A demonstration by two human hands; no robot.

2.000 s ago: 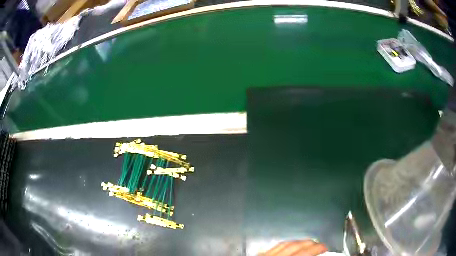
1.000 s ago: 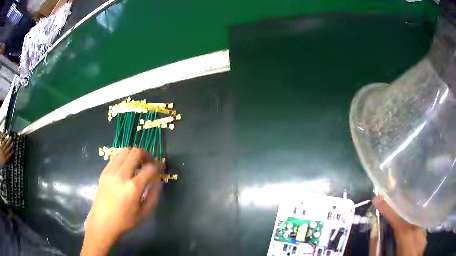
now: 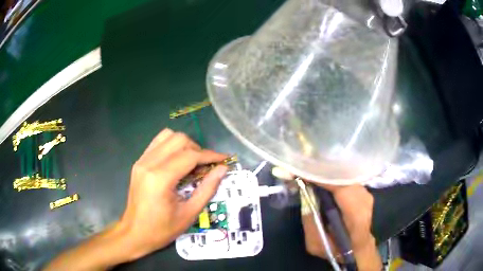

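My left hand [image 3: 169, 185] pinches a brass contact strip [image 3: 206, 170] at the top left of the open white socket housing [image 3: 246, 185]. A green wire [image 3: 198, 129] runs up from it to another brass strip [image 3: 188, 110] on the mat. The green circuit board [image 3: 216, 213] shows inside the housing, below my fingers. My right hand [image 3: 344, 217] holds the dark soldering iron [image 3: 334, 225], with a thin metallic line beside it. Its tip is near the housing's right side, and contact cannot be told. The hood partly covers my right hand.
The clear fume hood [image 3: 312, 90] hangs over the upper right. A bundle of green wires [image 3: 39, 156] with brass ends lies at the far left, with a loose brass strip [image 3: 64, 201]. A crinkled clear bag [image 3: 405, 164] is right of the hood. A black crate [image 3: 437, 233] holds brass parts.
The view has shifted right and down. My left hand has left the wire bundle and now holds a brass strip over the housing. The soldering iron in my right hand now shows clearly.
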